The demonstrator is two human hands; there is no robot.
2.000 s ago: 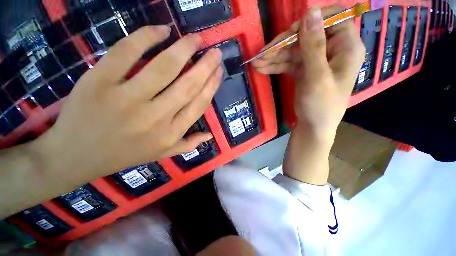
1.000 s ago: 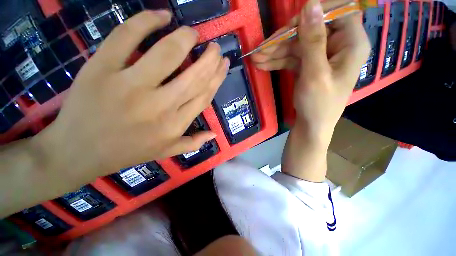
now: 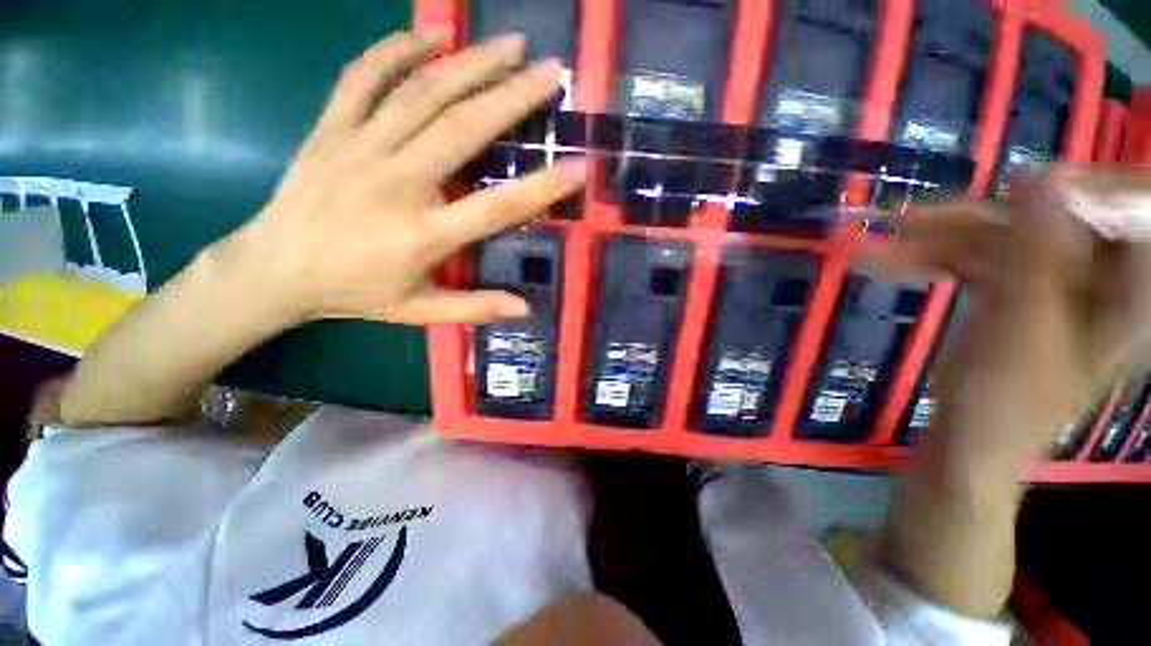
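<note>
My left hand [image 3: 391, 202] is spread open, palm down, over the left edge of the red foam tray [image 3: 707, 442], its fingertips at the left end of a glossy sticker carrier strip [image 3: 688, 189]. The strip lies across the upper row of phones. Phones lie rear side up in two rows. Several lower-row phones [image 3: 631, 322] each show a small black square sticker [image 3: 665, 280] near the upper end. My right hand [image 3: 1022, 290] is motion-blurred over the tray's right side, near the strip's right end. A blurred pale-pink streak shows by it; I cannot make out a tweezer tip.
A green bench surface [image 3: 189, 101] lies left of the tray. A yellow-and-white card with cut-out windows [image 3: 70, 303] is at the far left. More red trays with phones [image 3: 1117, 416] stand at the right. My white shirt fills the lower part.
The view has shifted left over the tray. The large carrier sheet seen before now shows as a narrow strip. My left hand is at the tray's left edge; my right hand is blurred.
</note>
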